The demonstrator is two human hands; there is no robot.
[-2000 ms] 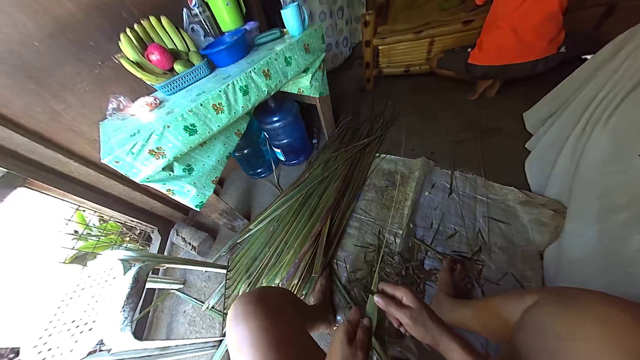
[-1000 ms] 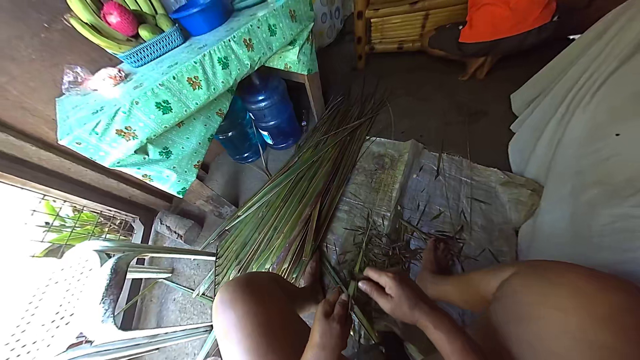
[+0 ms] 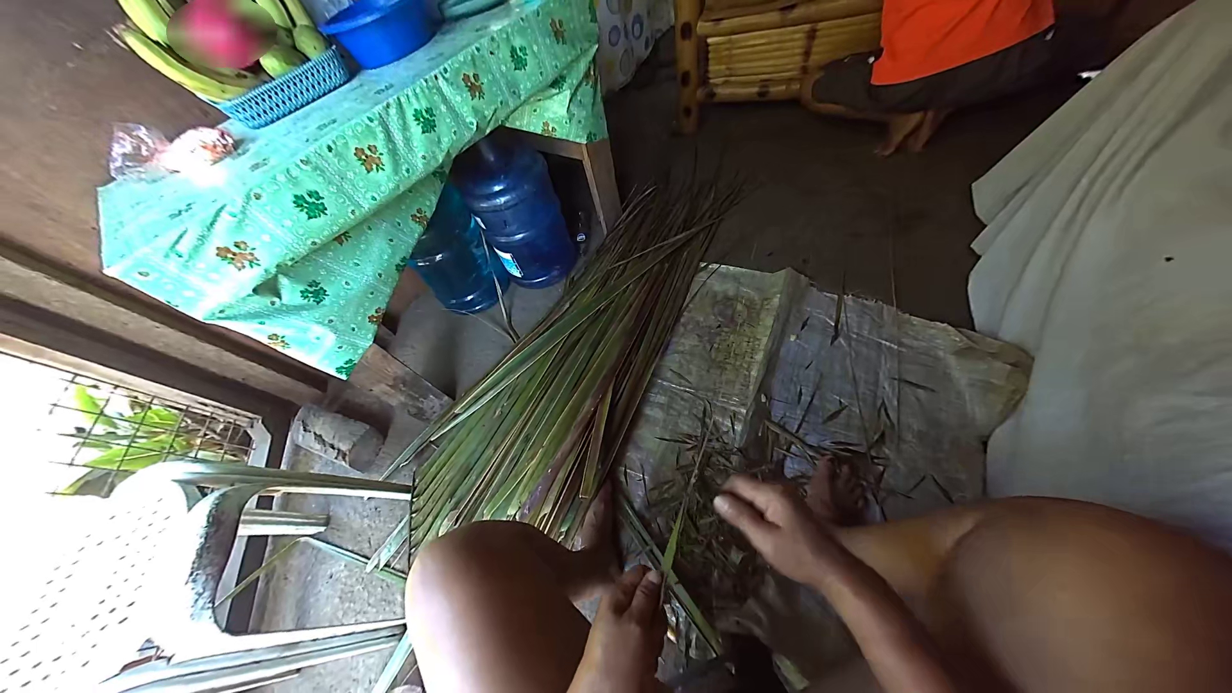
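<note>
My left hand (image 3: 630, 616), low in the middle of the view, pinches the lower end of a narrow green palm leaf strip (image 3: 678, 529) between thumb and fingers. To its right, my right hand (image 3: 770, 525) hovers over the leaf scraps, fingers bent and thumb close to them; whether it holds a thin piece is not clear. A large bundle of long green and brown palm leaves (image 3: 558, 404) lies on the floor beyond my left knee. Cut scraps (image 3: 717, 472) are scattered over a worn plastic sheet (image 3: 866, 356) between my feet.
At the left stands a table with a green patterned cloth (image 3: 318, 221), blue water jugs (image 3: 515, 217) beneath it. A white plastic chair (image 3: 192, 539) is at the lower left. Pale fabric (image 3: 1107, 289) hangs at the right. A person in an orange top (image 3: 962, 38) sits near a bamboo bench (image 3: 789, 48).
My right hand has moved away from my left hand; one second ago the two were close together at the leaf strip. The view has shifted somewhat.
</note>
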